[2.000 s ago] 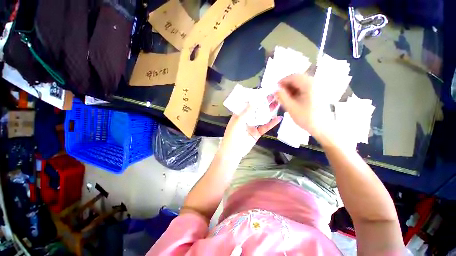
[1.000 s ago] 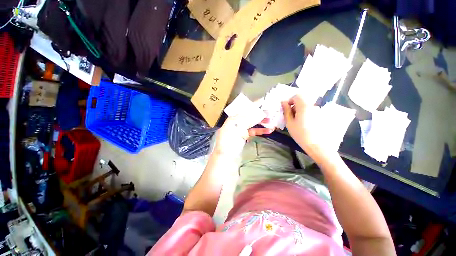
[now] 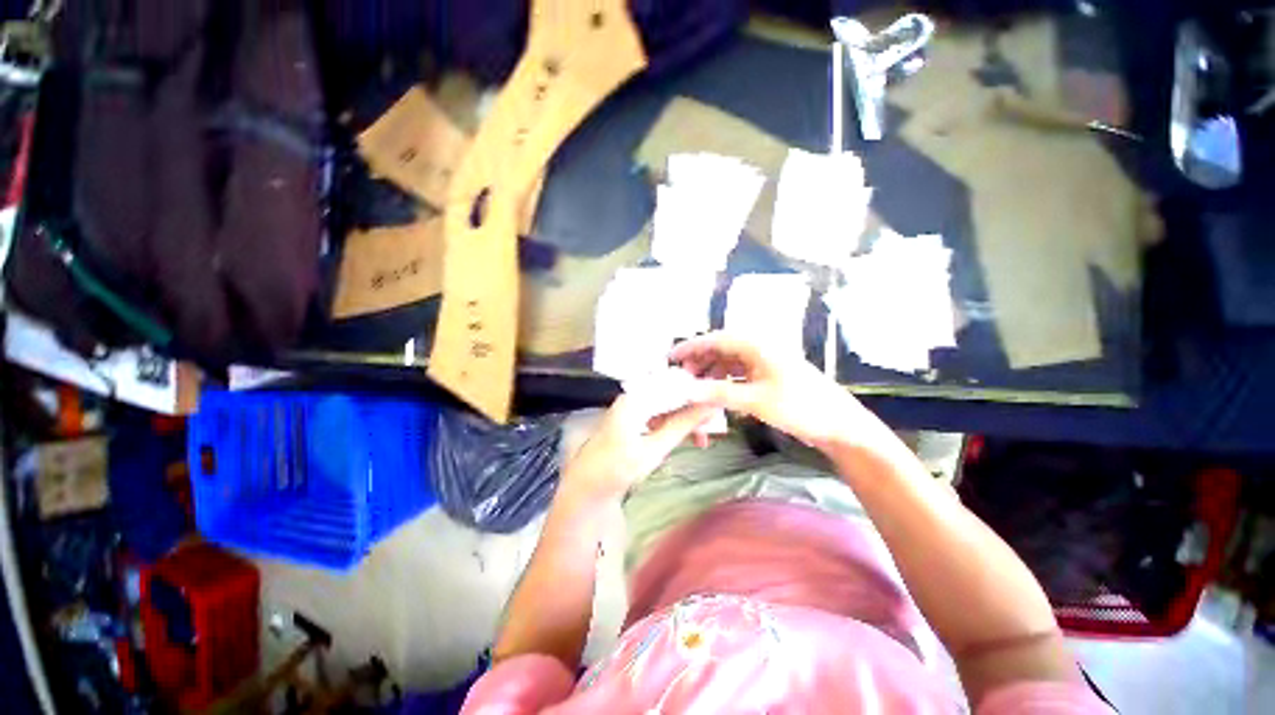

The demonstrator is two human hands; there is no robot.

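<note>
My left hand (image 3: 625, 436) holds white labels (image 3: 654, 397) at the table's front edge. Their outline is blurred by glare. My right hand (image 3: 762, 388) is against them, its fingers bent over the labels and close to my left fingers. Whether it grips one cannot be told. Uneven piles of white labels lie on the dark table: one just beyond my left hand (image 3: 636, 314), one at the back (image 3: 703, 205), one right of it (image 3: 821, 205), one at the right (image 3: 898, 300) and one behind my right hand (image 3: 766, 310).
Crossed tan card templates (image 3: 480, 300) lie at left, beside dark maroon garments (image 3: 210, 196). A silver bulldog clip (image 3: 870, 84) lies at the table's back. A white strip (image 3: 835, 105) runs beside the piles. A blue crate (image 3: 301, 482) and black plastic bag (image 3: 492, 468) stand on the floor.
The view has turned and shifted. A pile of labels now lies on the table just beyond my left hand. My hands have come closer together.
</note>
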